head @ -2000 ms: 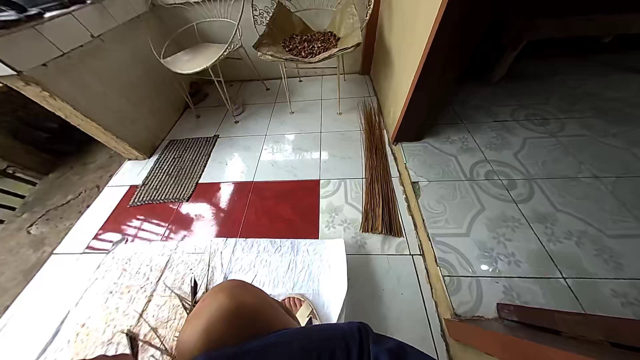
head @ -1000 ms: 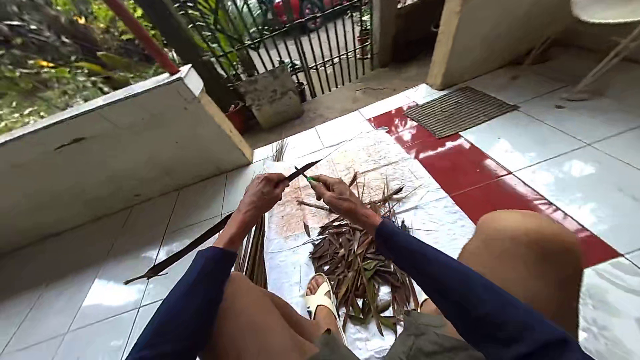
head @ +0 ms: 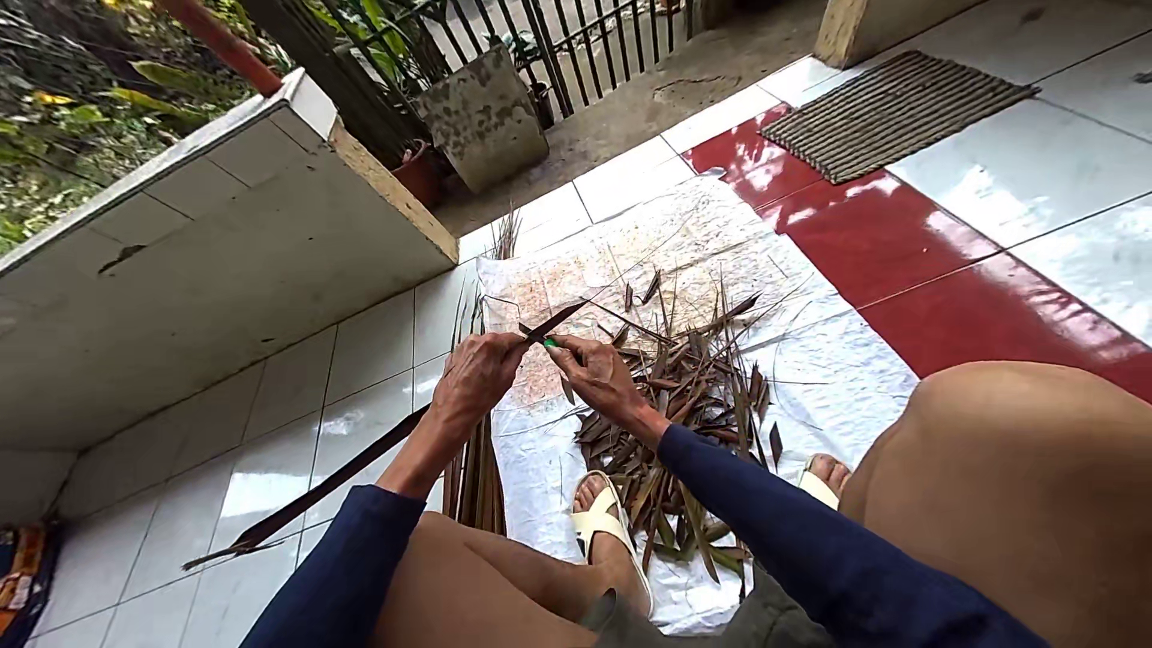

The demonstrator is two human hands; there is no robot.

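My left hand grips a long brown palm leaflet; its tip sticks out past my fingers and its tail hangs down to the left over the tiles. Close beside it, my right hand is closed on a small knife with a green handle, its dark blade crossing the leaflet. Under and beyond my right wrist lies a pile of brown leaf strips on a white sheet. A bundle of long leaflets or ribs lies below my left hand, along the sheet's left edge.
My sandalled foot rests on the sheet beside the pile. A low wall runs along the left. Potted plants and a metal gate stand ahead. A woven mat lies on white and red tiles at the right.
The view swung left after the first frame, bringing both hands into sight. Since one second ago, both hands have stayed close together on the leaflet and knife.
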